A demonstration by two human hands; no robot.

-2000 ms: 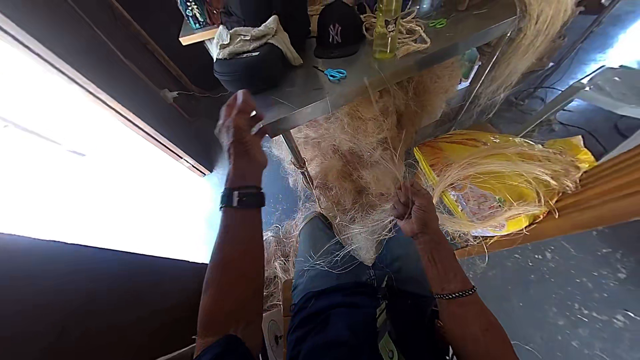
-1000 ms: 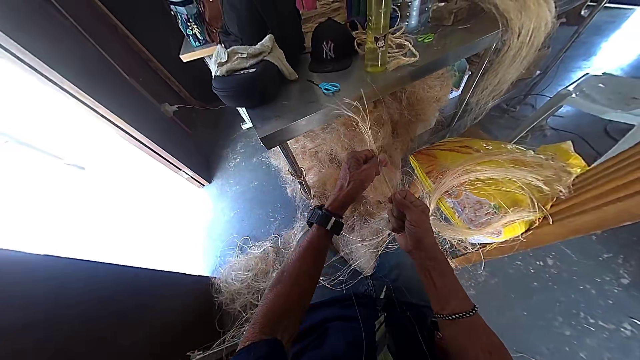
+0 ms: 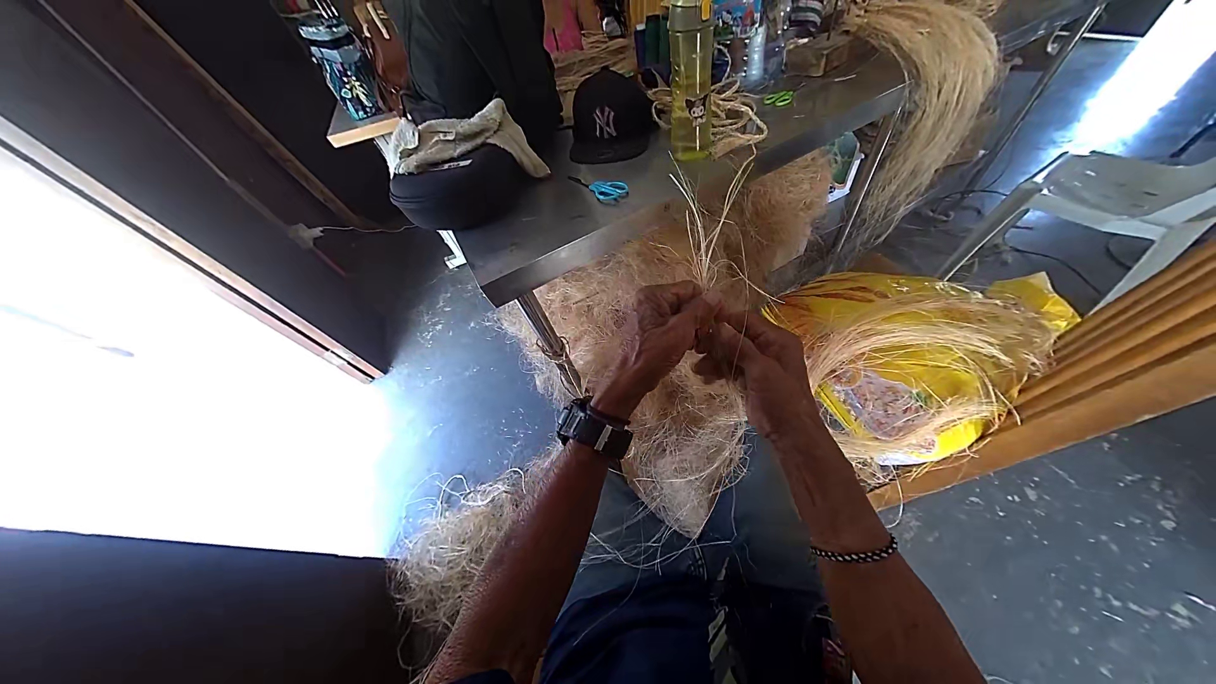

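My left hand (image 3: 665, 328), with a black watch at its wrist, pinches a thin bundle of pale plant fibers (image 3: 705, 242) whose loose ends fan upward. Touching it, my right hand (image 3: 760, 366) has its fingers closed on the same bundle, just below and to the right. Fingers hide the part of the strands between them. A tangled mass of fiber (image 3: 684, 456) lies beneath both hands and over my lap. More long fibers (image 3: 936, 347) rest on a yellow plastic bag at the right.
A metal table (image 3: 570, 223) ahead holds blue-handled scissors (image 3: 606, 191), a black cap (image 3: 608, 119), a yellow-green bottle (image 3: 691, 85) and coiled rope (image 3: 736, 119). Fibers (image 3: 940, 85) hang over its far end. A white plastic chair (image 3: 1121, 195) and wooden beam (image 3: 1121, 380) are at right.
My left hand was raised apart near the table corner two seconds ago; it has come down and right to meet my right hand at the fibers. The strands now stand up above both hands.
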